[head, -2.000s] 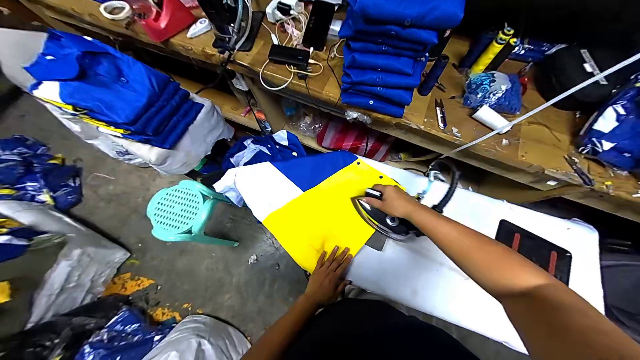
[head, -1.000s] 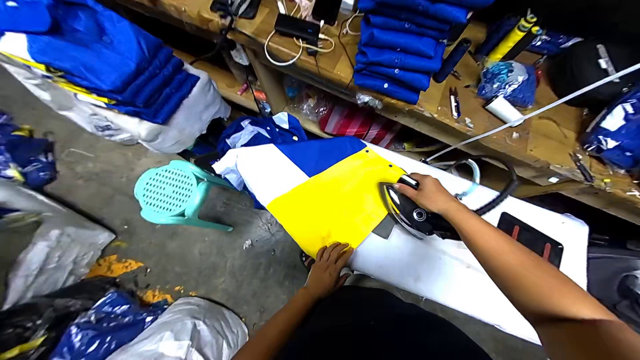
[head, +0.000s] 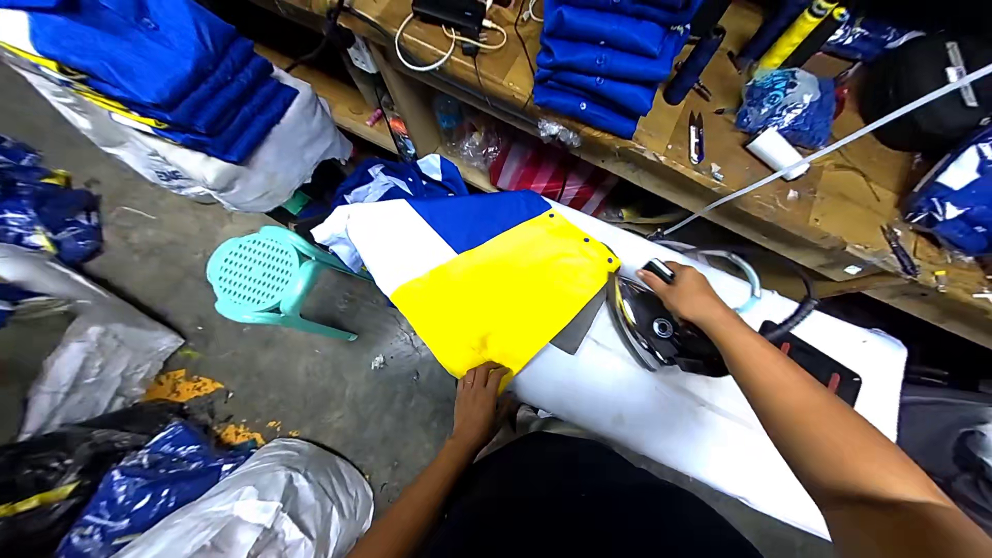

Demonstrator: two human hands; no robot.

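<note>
A yellow, white and blue garment (head: 504, 287) lies across the left end of a white-covered ironing board (head: 620, 418), and part of it hangs over the edge. My left hand (head: 479, 395) grips the garment's yellow lower corner, its fingertips on the cloth. My right hand (head: 682, 293) is closed around the handle of a steam iron (head: 659, 325), which stands on the board just right of the yellow edge. A grey flat patch (head: 577, 325) shows between garment and iron.
Behind the board runs a wooden workbench (head: 829, 201) with folded blue shirts (head: 608, 62) and thread snips (head: 696, 138). A black iron rest (head: 814, 364) lies on the board's right part. A turquoise plastic stool (head: 260, 271), shirt stack (head: 178, 77) and plastic bags (head: 287, 496) are at left.
The iron in my right hand has moved off the yellow cloth to the right, onto the board. My left hand stays at the garment's lower corner. The view has shifted closer.
</note>
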